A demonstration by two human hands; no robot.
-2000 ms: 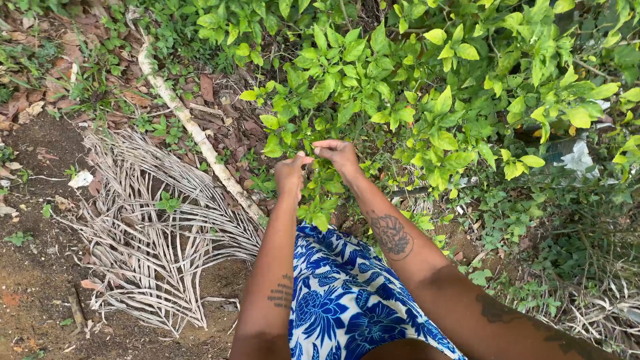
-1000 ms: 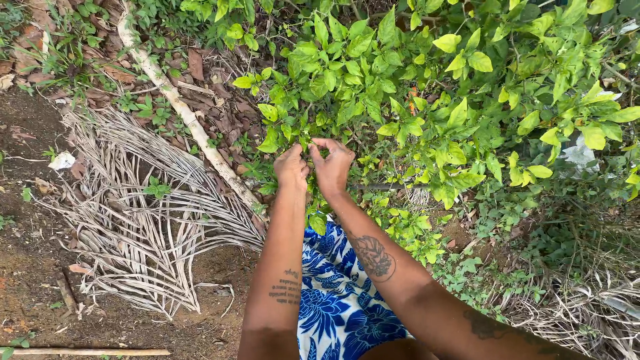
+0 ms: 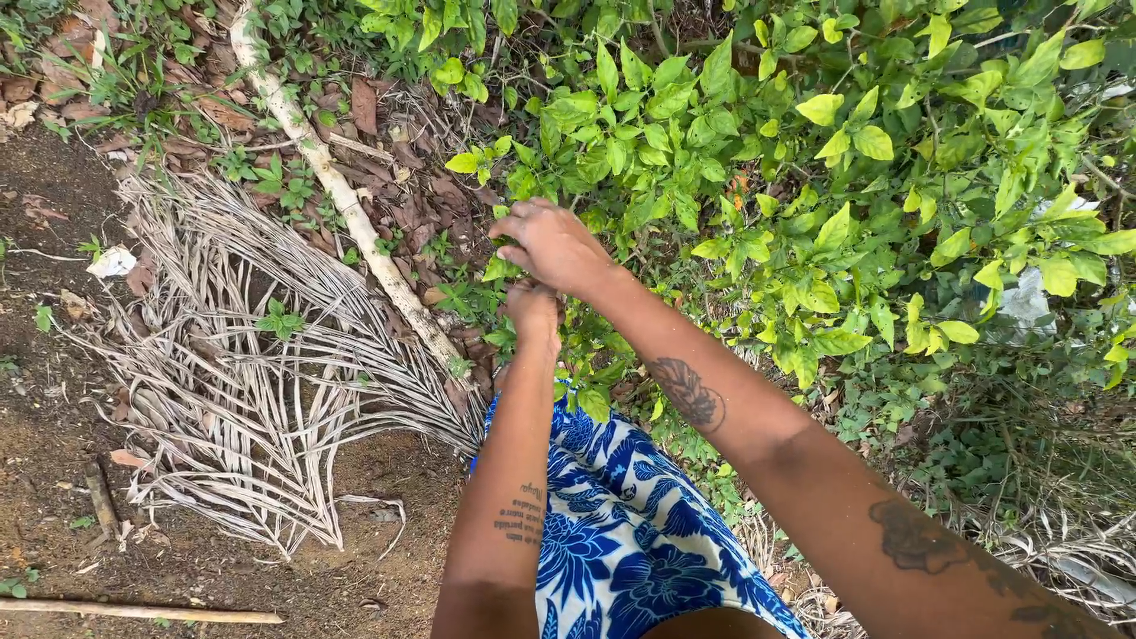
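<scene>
A leafy green shrub (image 3: 657, 151) with bright and yellowish leaves fills the upper middle and right of the head view. At its left edge, my right hand (image 3: 555, 244) is bent over the leaves, thumb and fingers curled, just above my left hand. My left hand (image 3: 532, 311) is closed beside the low leaves, its fingertips largely hidden. Whether either hand holds a stem or leaf cannot be made out. Below the hands is the blue and white floral cloth (image 3: 621, 532) worn on my body.
A dried palm frond (image 3: 266, 373) lies on the soil at left, alongside a pale branch (image 3: 333, 177). A thin stick (image 3: 142, 611) lies at the lower left. Pale scraps (image 3: 1025, 302) show among the leaves at right, and dry fronds (image 3: 1074, 550) lie at the lower right.
Before, the fingertips of both hands met side by side in the leaves. Now my right hand has moved up and left, above my left hand.
</scene>
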